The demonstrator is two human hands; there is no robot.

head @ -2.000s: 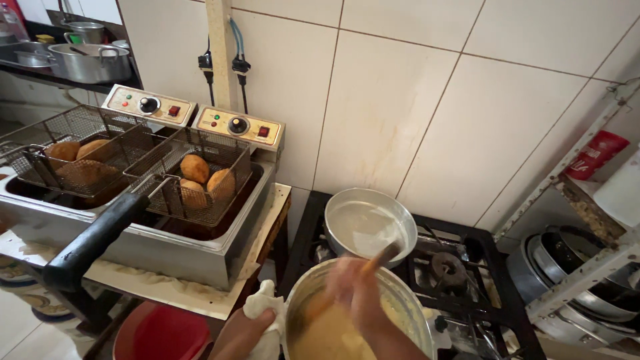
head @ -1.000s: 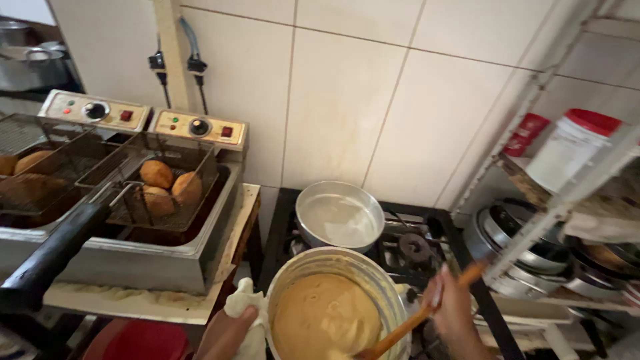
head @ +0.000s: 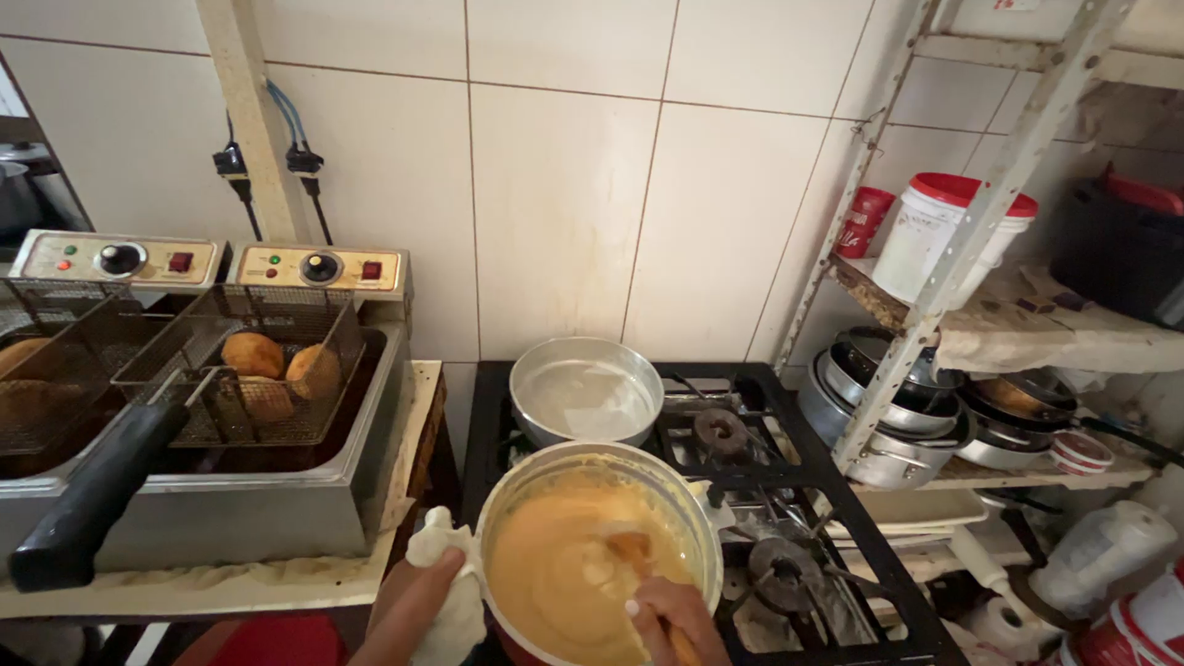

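A metal pot (head: 717, 564) of thick yellow-orange batter-like mixture stands on the front of a black gas stove. My left hand (head: 421, 592) grips a white cloth (head: 449, 601) against the pot's left side; the pot's handle there is hidden. In my right hand (head: 673, 615), over the pot's lower right part, is a wooden spoon (head: 629, 546), its head in the mixture. Behind the pot, a round aluminium pan (head: 587, 393) holds a little cloudy liquid or residue.
At left, a double deep fryer (head: 250, 518) holds browned fried pieces (head: 252, 354) in wire baskets; a black basket handle (head: 97, 499) juts forward. Stove burners (head: 786, 573) lie right of the pot. A metal shelf (head: 925, 287) at right carries stacked pans (head: 888, 453) and a white bucket (head: 925, 240).
My right hand has moved from beyond the pot's right rim to over the pot, and the spoon now stands more upright. My left hand stays at the pot's left side with the cloth.
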